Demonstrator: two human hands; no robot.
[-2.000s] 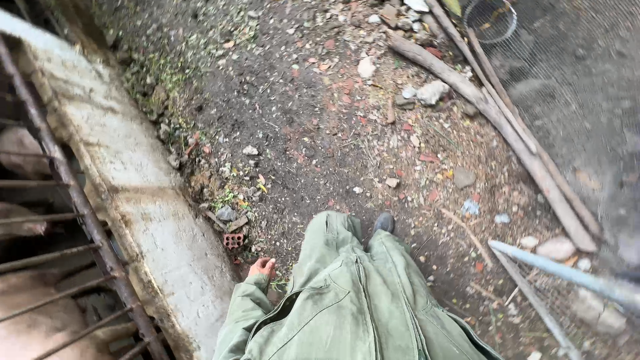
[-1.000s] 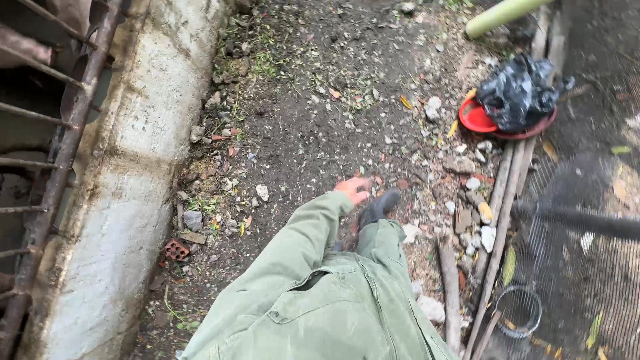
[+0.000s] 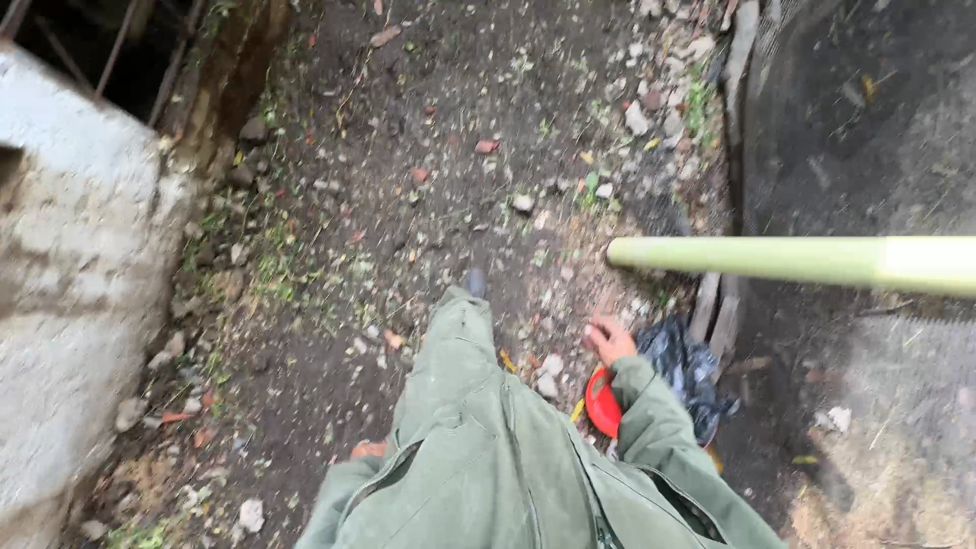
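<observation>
My right hand (image 3: 608,338) hangs low over the gravelly ground, fingers a little apart and nothing in them. Beside it lie a red plastic dish (image 3: 602,402), partly covered by my sleeve, and a crumpled black plastic bag (image 3: 686,374). Of my left hand (image 3: 369,449), only a small part shows at my left side, mostly hidden by the green coverall (image 3: 473,457); its fingers cannot be made out. One dark boot tip (image 3: 476,282) sticks out past the trouser leg.
A whitewashed concrete wall (image 3: 76,305) with rusty metal bars (image 3: 118,46) runs along the left. From the right a pale green pole (image 3: 747,255) reaches across the path's edge. Wooden poles (image 3: 705,305) edge dark mesh (image 3: 839,152). Stones and brick bits litter the soil.
The view has moved along the path. The dish and bag, at the upper right one second ago, are now beside my right arm. The right hand has come into view.
</observation>
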